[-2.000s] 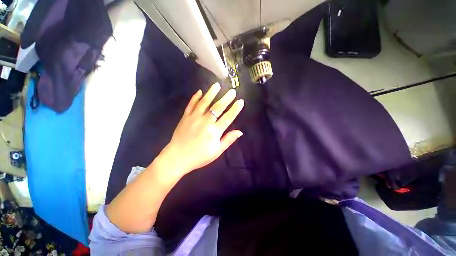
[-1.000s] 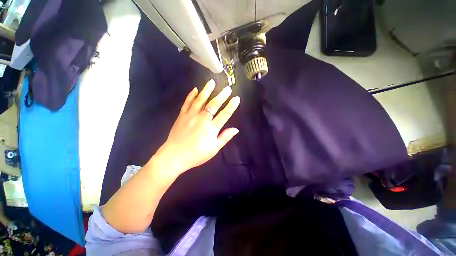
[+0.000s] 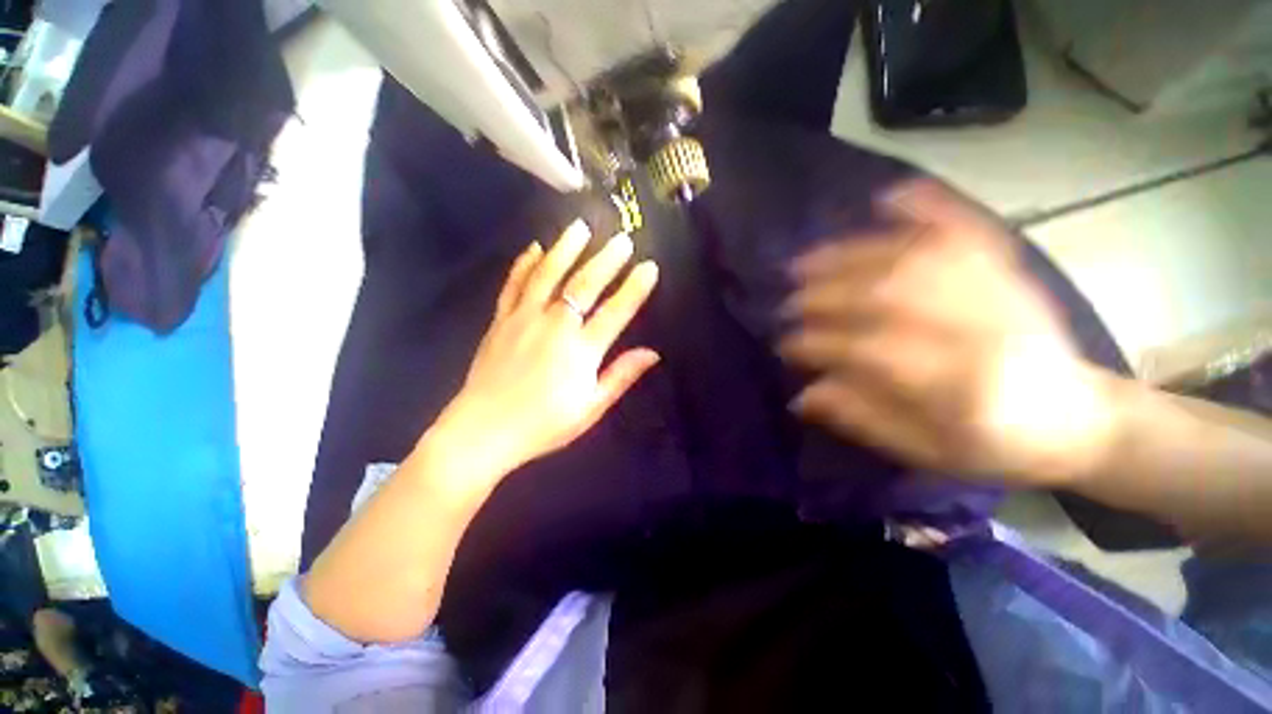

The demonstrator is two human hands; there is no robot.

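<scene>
A large dark purple-navy garment panel [image 3: 433, 300] lies spread under the sewing machine head [image 3: 460, 70]. The presser foot [image 3: 629, 207], with yellow marking, is down at the cloth. A ribbed pale knob [image 3: 679, 169] is just right of it. My left hand [image 3: 551, 349] lies flat on the panel, fingers spread, fingertips just below the foot; it wears a ring. My right hand [image 3: 935, 342] is blurred, over the right part of the panel, fingers pointing left; whether it touches or grips the cloth I cannot tell. The needle tip is not clear.
A black mobile phone [image 3: 946, 63] lies on the machine table [image 3: 300, 279] at the upper right. Crumpled purple cloth [image 3: 175, 168] lies at the upper left, over a bright blue sheet [image 3: 161, 460] along the left edge. A thin dark rod [image 3: 1116, 195] crosses at the right.
My right hand has come into view from the right, over the panel. My left hand stays near the foot. The machine head and phone sit slightly further left and up in the picture.
</scene>
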